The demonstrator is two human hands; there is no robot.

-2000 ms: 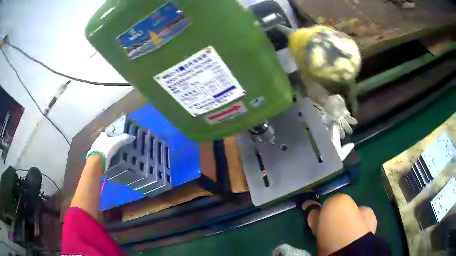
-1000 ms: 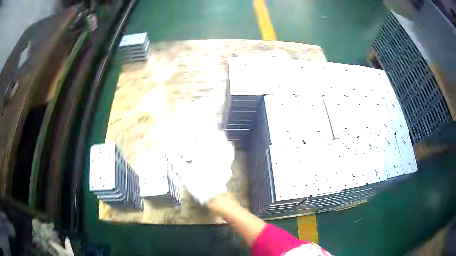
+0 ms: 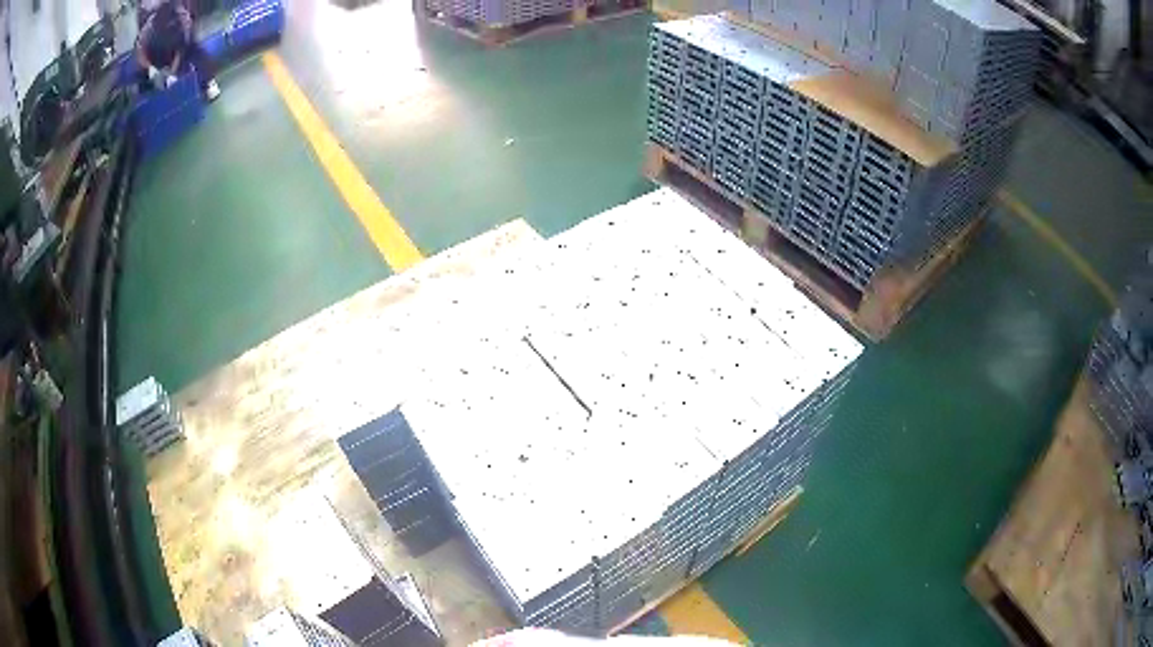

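Neither of my hands shows in the head view. Only a pale, pinkish edge, perhaps my sleeve, is cut off at the bottom middle. In front of me, a large block of stacked sheet-metal housings [image 3: 632, 367], bright on top with small dark holes, stands on the pallet board [image 3: 240, 430]. Shorter stacks of housings [image 3: 331, 562] stand at the board's near left part, partly cut off by the bottom edge. A small stack of housings [image 3: 151, 415] sits at the board's left edge.
Another loaded pallet [image 3: 809, 152] stands at the upper right. A wooden pallet [image 3: 1056, 506] with metal parts is at the right edge. A yellow line [image 3: 335, 158] runs on the green floor. A person [image 3: 167, 51] is by blue bins at the far upper left.
The view has swung from the machine and blue-sheet bench to the pallet, then further over it. The gloved hand and red sleeve seen over the pallet have left the picture.
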